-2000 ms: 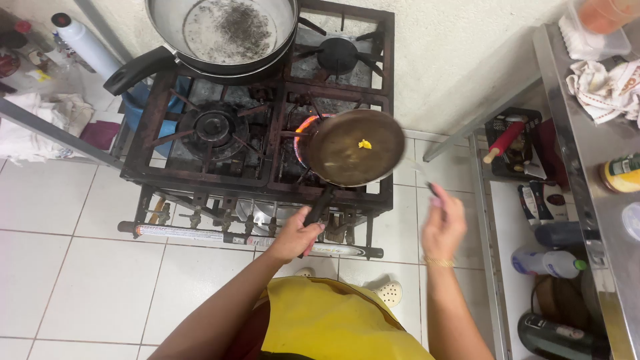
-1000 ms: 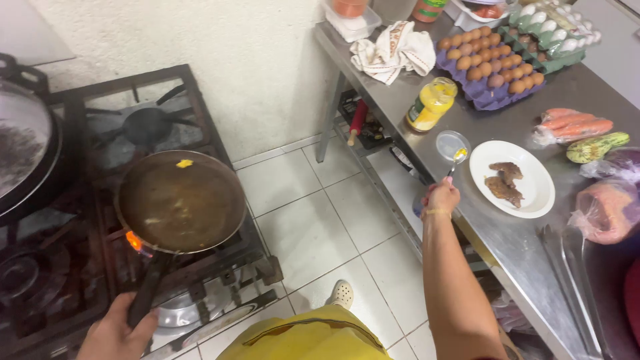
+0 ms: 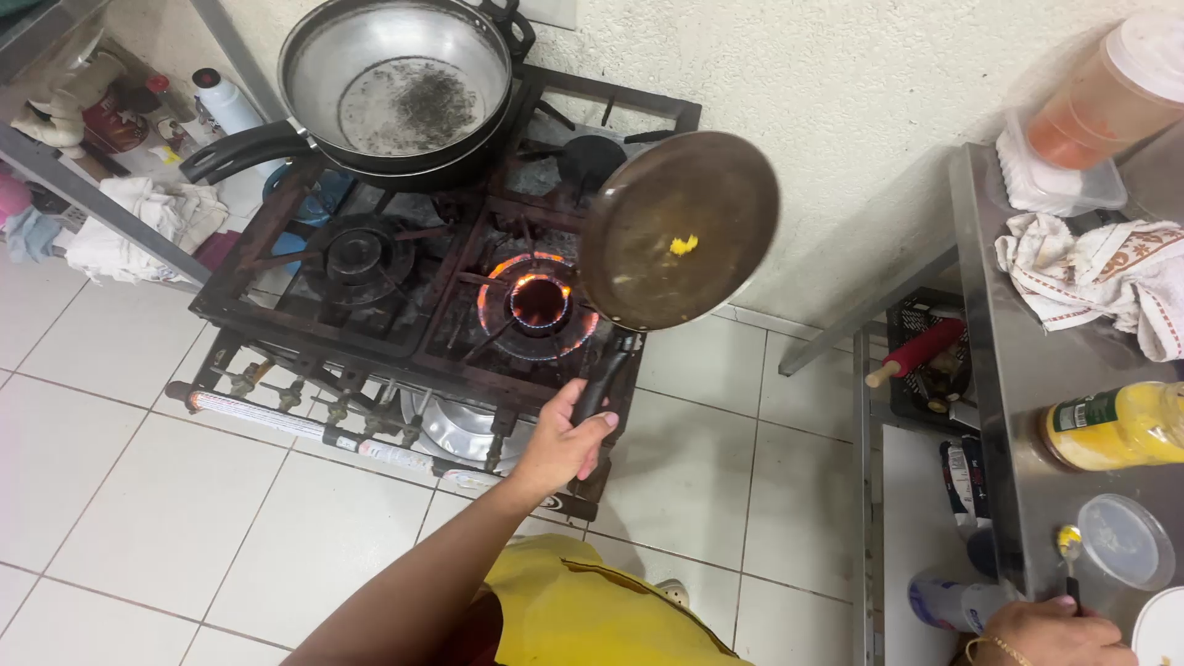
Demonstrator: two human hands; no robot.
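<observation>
My left hand (image 3: 562, 442) grips the black handle of a frying pan (image 3: 684, 287), which is raised and tilted over the right edge of the stove. A small yellow lump of fat (image 3: 684, 245) lies in the pan. Beside the pan, the front right burner (image 3: 539, 302) is lit. At the lower right, my right hand (image 3: 1050, 636) holds a spoon (image 3: 1070, 555) by its dark handle, with yellow matter in its bowl, near a clear plastic lid (image 3: 1126, 542). A jar with yellow contents (image 3: 1115, 425) lies above the lid in the view.
A large two-handled pan (image 3: 407, 102) sits on the back left of the gas stove (image 3: 370, 342). A steel table (image 3: 1017, 370) at the right bears a patterned cloth (image 3: 1091, 268), a tub and part of a white plate (image 3: 1161, 629). A red rolling pin (image 3: 925, 351) rests in a crate below.
My left hand has lifted and tilted the frying pan off the lit burner, where it sat before. The view has swung back toward the stove. The spoon remains in my right hand.
</observation>
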